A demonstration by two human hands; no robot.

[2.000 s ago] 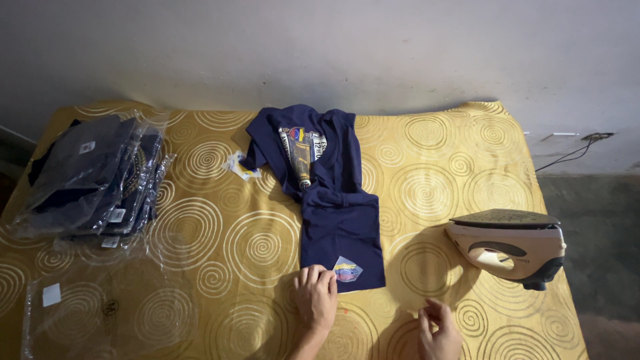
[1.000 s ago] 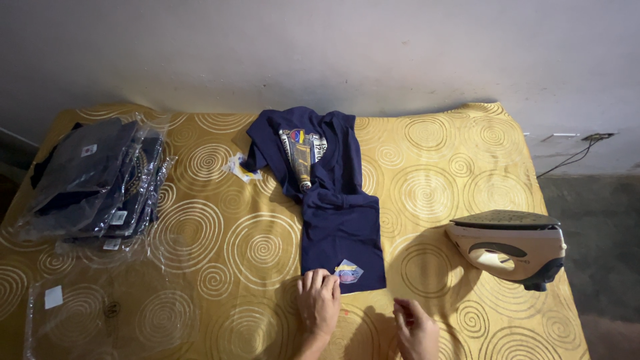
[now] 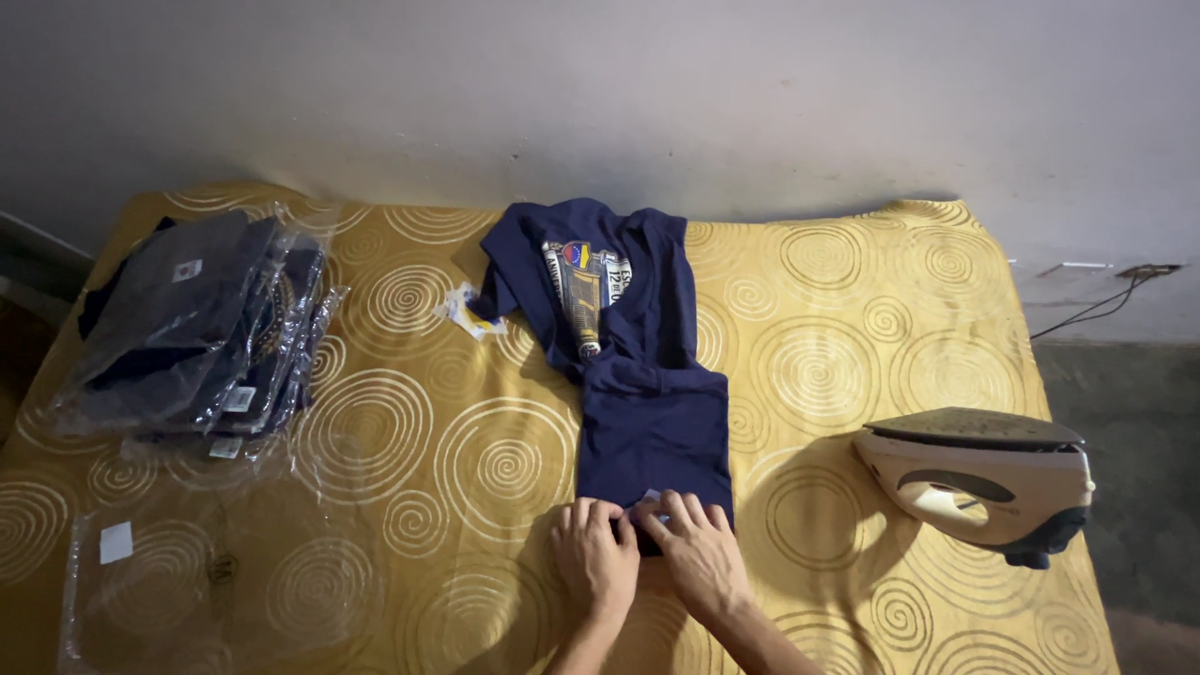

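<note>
A navy T-shirt [image 3: 647,422] with a printed front lies on the gold patterned cloth, its near part a smooth flat panel with one end toward me. My left hand [image 3: 596,553] rests on the left near corner of that panel, fingers bent over the fabric. Beside it my right hand [image 3: 696,548] touches a small transfer sticker [image 3: 650,500] near the shirt's lower edge, mostly covered by the fingers. Whether the fingertips pinch the sticker or only press on it, I cannot tell.
An iron [image 3: 980,487] lies soleplate up at the right. Bagged navy garments [image 3: 187,319] are stacked at the left, with a transparent plastic bag [image 3: 234,581] nearer me. Scraps of printed film [image 3: 469,314] lie by the shirt's sleeve. A wall stands behind.
My right hand has moved left from the bare cloth onto the shirt's near end. The sticker, plainly visible before, is now mostly hidden under my fingers.
</note>
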